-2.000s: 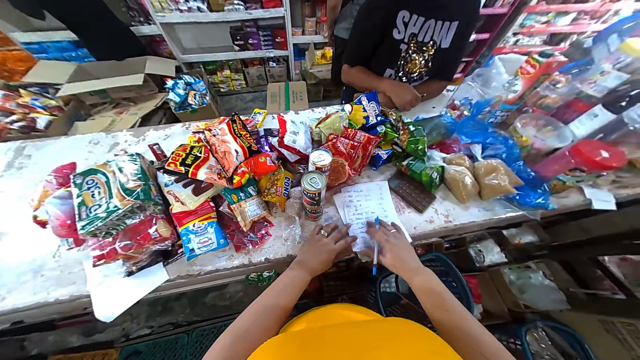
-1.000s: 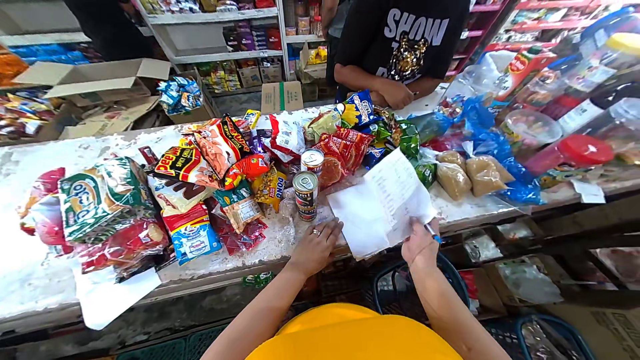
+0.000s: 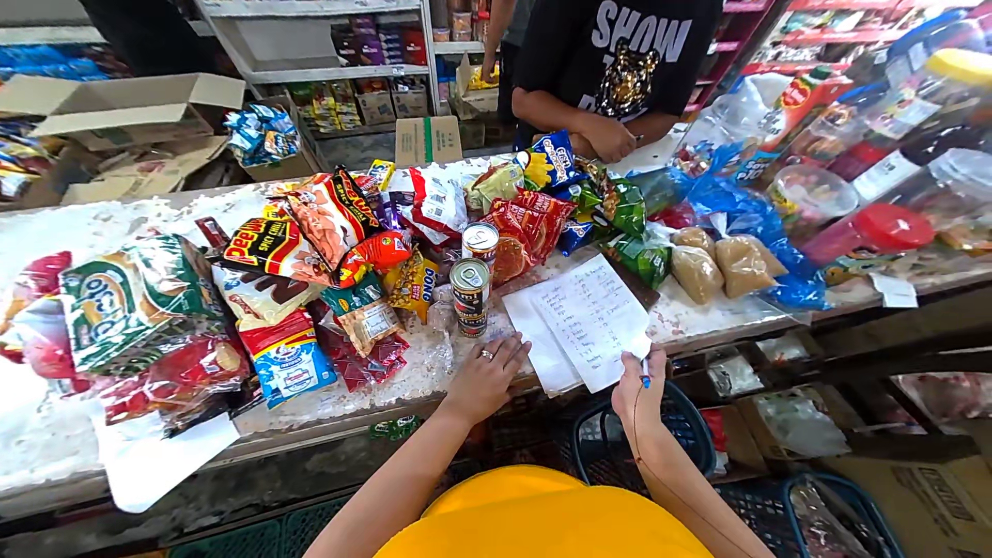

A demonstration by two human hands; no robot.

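My left hand rests flat at the counter's front edge, fingers spread and holding nothing, with a ring on one finger. My right hand holds a blue pen and pinches the lower right corner of a handwritten sheet. A second white sheet lies partly under it. Just beyond my left hand stand a dark drink can and, behind it, another can. Snack packets, among them a red foil bag and a blue and white packet, are heaped left of and behind the papers.
Bags of brown granules and a red-lidded jar stand to the right. A green and white pack lies at the left. Across the counter a person in a black shirt leans with folded arms. Baskets sit below the counter.
Two seconds ago both hands lay on the papers. My right hand has moved right and lifted the sheet; it now lies lower, turned, with its writing more visible. My left hand has moved off the paper.
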